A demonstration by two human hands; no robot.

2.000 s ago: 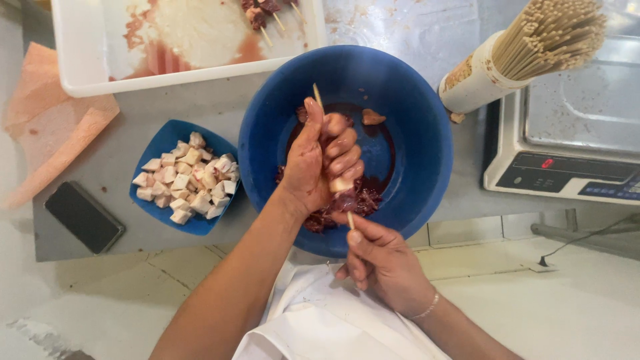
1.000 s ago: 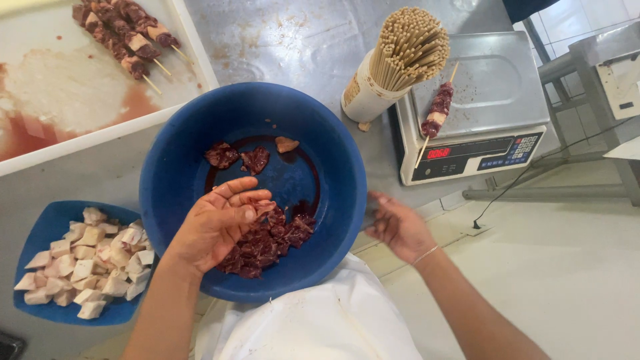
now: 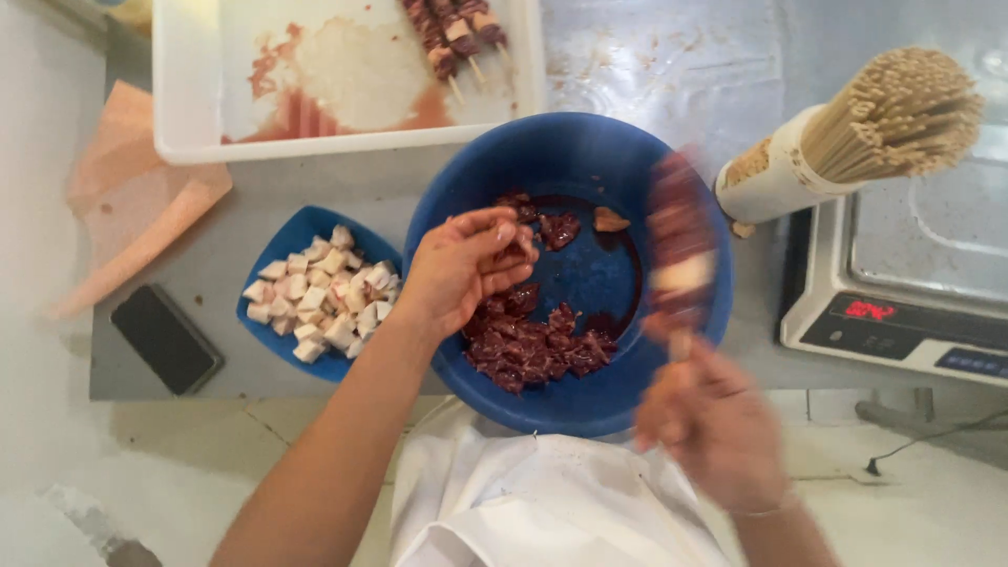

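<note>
A large blue plastic basin (image 3: 583,409) holds dark red raw meat pieces (image 3: 543,346) and a few loose bits higher up. Over its left part is my left hand (image 3: 472,264), fingers curled, with something small perhaps at the fingertips; whether it holds anything is unclear. My right hand (image 3: 701,417), blurred, grips the stick end of a meat skewer (image 3: 683,236), which stands up over the basin's right rim with red meat and one pale cube on it. Left of the basin, a small blue bowl (image 3: 256,319) is filled with pale fat cubes (image 3: 315,291).
A white tray (image 3: 339,144) with several meat skewers (image 3: 457,35) lies at the back left. A white container (image 3: 776,177) of wooden sticks stands at the right, beside a digital scale (image 3: 866,323). Orange paper (image 3: 130,189) and a dark phone (image 3: 167,340) lie at the left.
The skewer seen lying on the scale one second ago is now in my right hand over the basin's right rim. The view has shifted left.
</note>
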